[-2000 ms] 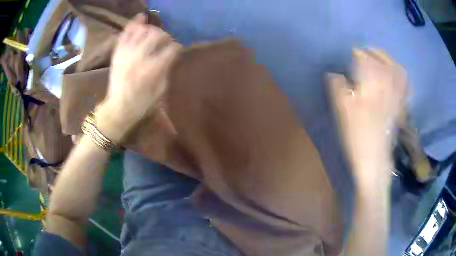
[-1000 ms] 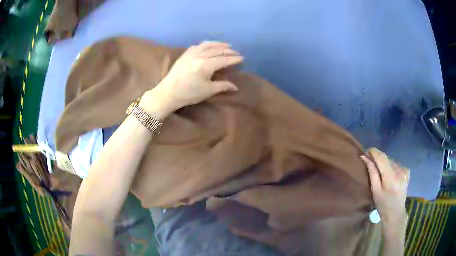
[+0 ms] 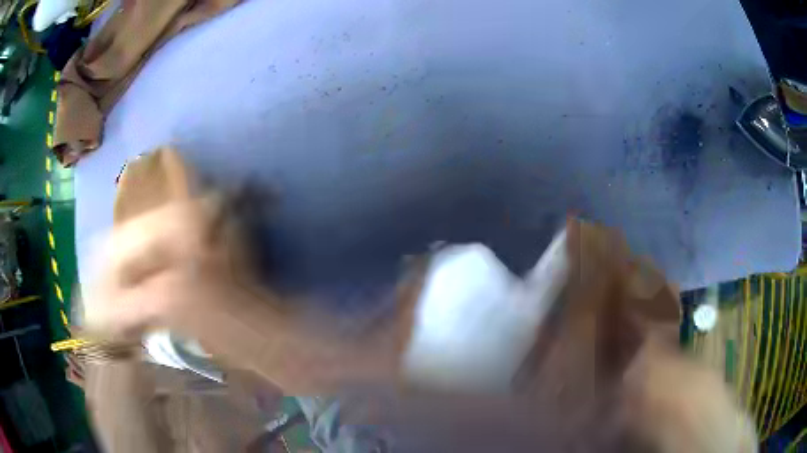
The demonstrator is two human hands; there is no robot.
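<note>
A brown garment body (image 3: pixel 327 354) hangs between my hands at the near edge of the pressing table, blurred by motion. White pocketing (image 3: pixel 464 318) shows on it at the centre. My left hand (image 3: pixel 155 265) is blurred and grips the garment at the left. My right hand (image 3: pixel 686 389) is blurred at the lower right, at the garment's right end; its fingers are largely hidden by the cloth. The steam iron (image 3: pixel 768 128) stands at the table's right edge, partly cut off.
The blue-grey pressing table (image 3: pixel 495 80) has dark specks and a dark stain at the right. Another brown garment (image 3: pixel 133 53) lies over its far left corner. Yellow wire racks (image 3: pixel 770 345) show at the lower right. The green floor has a yellow-and-black line at left.
The garment was spread over the table and is now pulled back to the near edge, with white pocketing showing. My left hand has moved left and down from the cloth's top and now grips it.
</note>
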